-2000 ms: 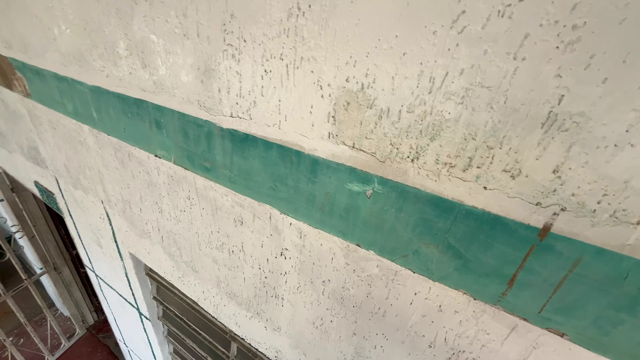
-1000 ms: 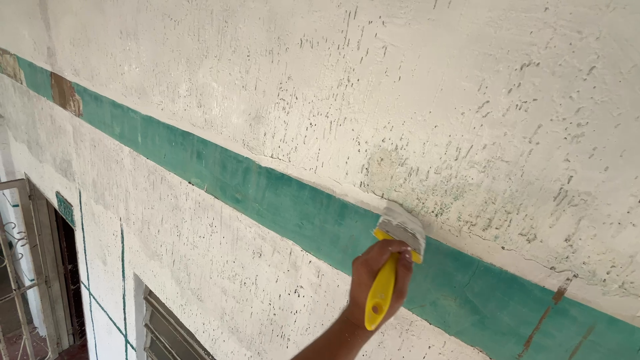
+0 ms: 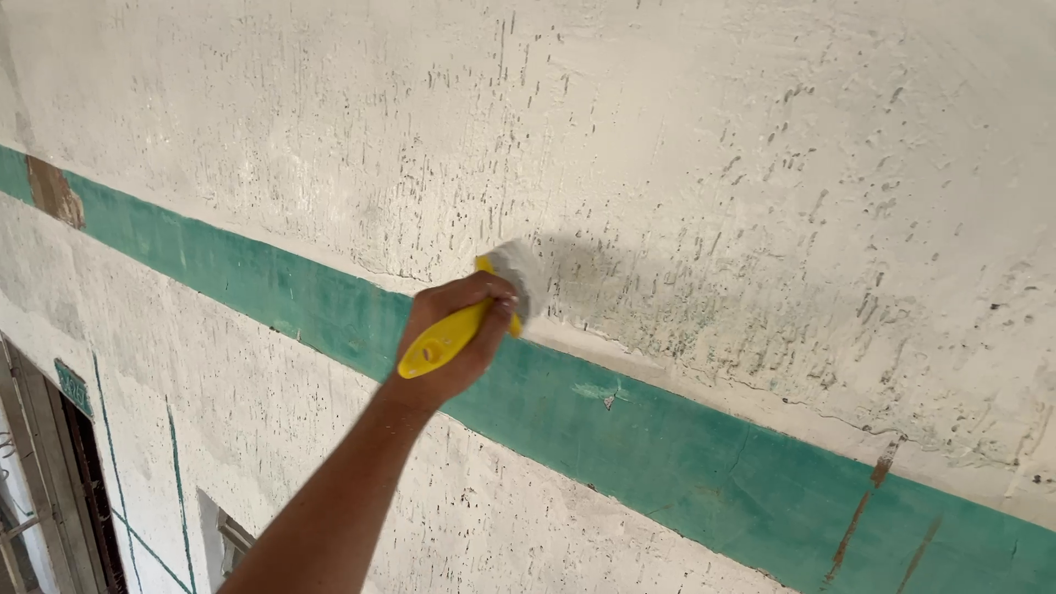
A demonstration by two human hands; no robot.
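Note:
My left hand (image 3: pixel 454 334) grips the yellow plastic handle (image 3: pixel 441 340) of a wide paintbrush, whose end points down and left, toward the wrist. The brush's whitish bristles (image 3: pixel 518 276) are against the cream-white wall, just above the top edge of a green painted band (image 3: pixel 660 437). A darker, damp-looking patch (image 3: pixel 582 260) shows right of the bristles. The wall (image 3: pixel 701 165) is pitted and streaked, with a thin crack running along above the band. My right hand is out of view.
A metal gate or door frame (image 3: pixel 45 462) stands at the lower left, beneath a small green plaque (image 3: pixel 73 386) bearing writing. Part of a louvred window (image 3: pixel 235 536) shows at the bottom, partly behind my forearm. Brown stains (image 3: pixel 858 520) run down the band at right.
My left hand, not in the oldest frame, came into view with the brush at the band's upper edge. Since then the brush has moved left and up along the wall.

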